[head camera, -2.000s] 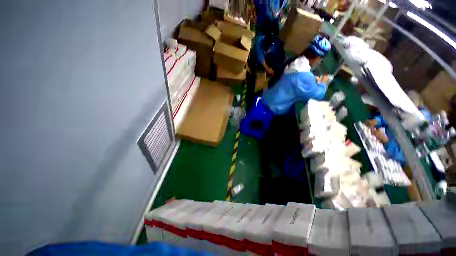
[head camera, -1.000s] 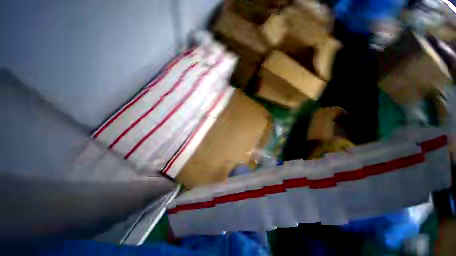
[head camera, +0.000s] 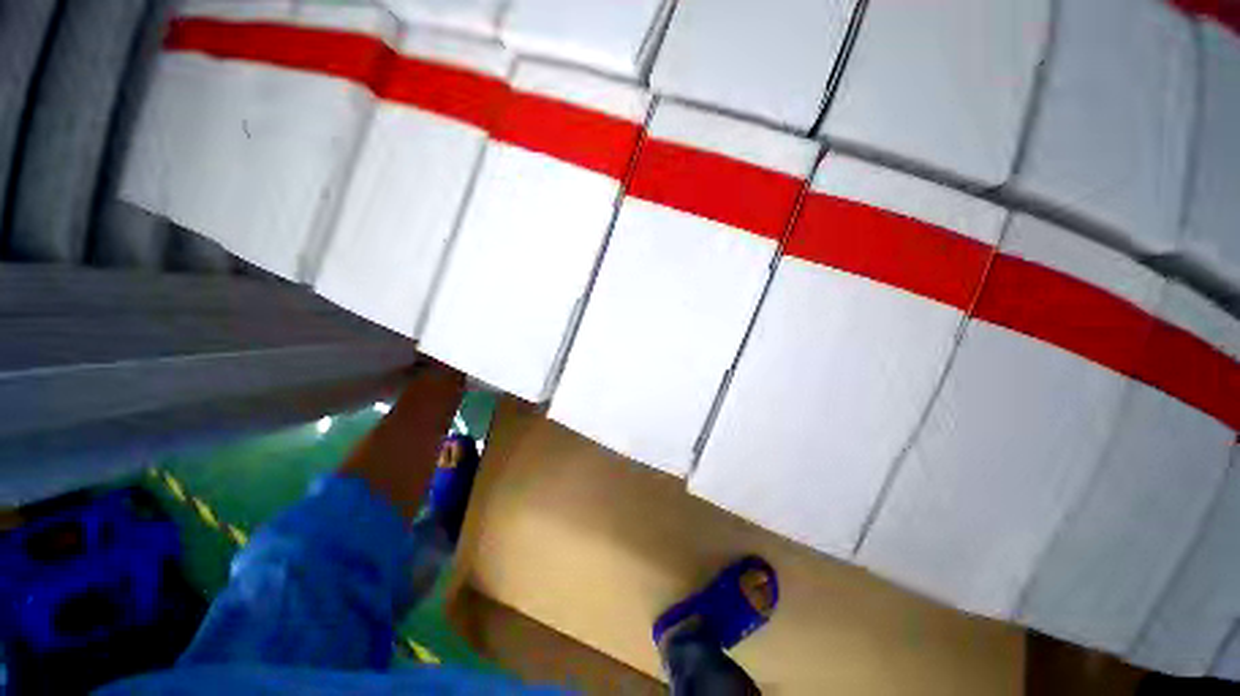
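A row of white cartons with a red band (head camera: 884, 258) crosses the picture diagonally, close to the camera. More white cartons (head camera: 938, 82) lie against its upper side. A blue sleeve (head camera: 306, 571) comes up from the bottom left. Beyond its cuff a dim brown shape, apparently my left hand or wrist (head camera: 408, 435), reaches the row's lower edge; its fingers are hidden or too dark to tell. My right hand is not in view.
A brown cardboard sheet (head camera: 571, 503) lies on the floor below the cartons. One foot in a blue slipper (head camera: 728, 605) is on it, another slipper (head camera: 453, 476) is left of it. A blue plastic item (head camera: 89, 571) stands at the lower left, near yellow-black tape.
The view has swung from the aisle down onto the cartons and feet. The carried row was low in the picture; banded cartons now fill the upper part, close up. The other workers have left view.
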